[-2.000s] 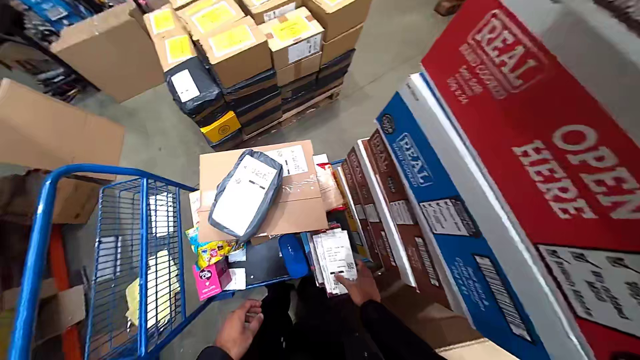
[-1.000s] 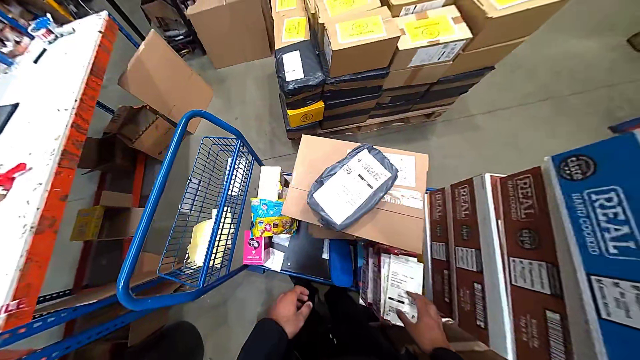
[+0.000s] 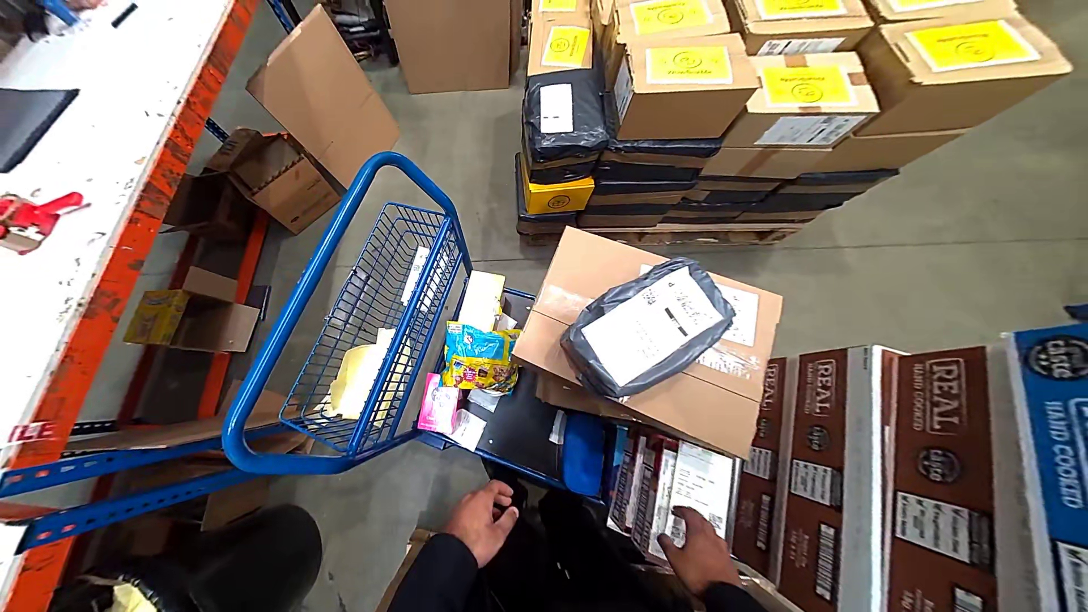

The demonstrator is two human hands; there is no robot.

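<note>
My left hand (image 3: 483,523) is in front of my body, fingers curled loosely, with nothing seen in it, just below the edge of a blue cart (image 3: 518,425). My right hand (image 3: 697,548) rests at a row of upright thin boxes (image 3: 642,484) with a labelled white packet (image 3: 704,489); whether it grips one, I cannot tell. On the cart, a large cardboard box (image 3: 565,280) carries a black plastic-wrapped parcel (image 3: 586,353). Left of it lie a blue and yellow snack bag (image 3: 480,353), a pink box (image 3: 438,404) and a blue pouch (image 3: 583,453).
A wire basket (image 3: 365,323) hangs at the cart's blue handle (image 3: 297,314). Behind stands a pallet (image 3: 680,234) stacked with cartons (image 3: 680,93). Brown crisp cartons (image 3: 943,459) line the right side. A white workbench (image 3: 93,153) with an orange edge is at the left.
The view has swung so that the workbench at the left shows, and the red carton at the right has gone out of sight. My right hand stays by the thin boxes.
</note>
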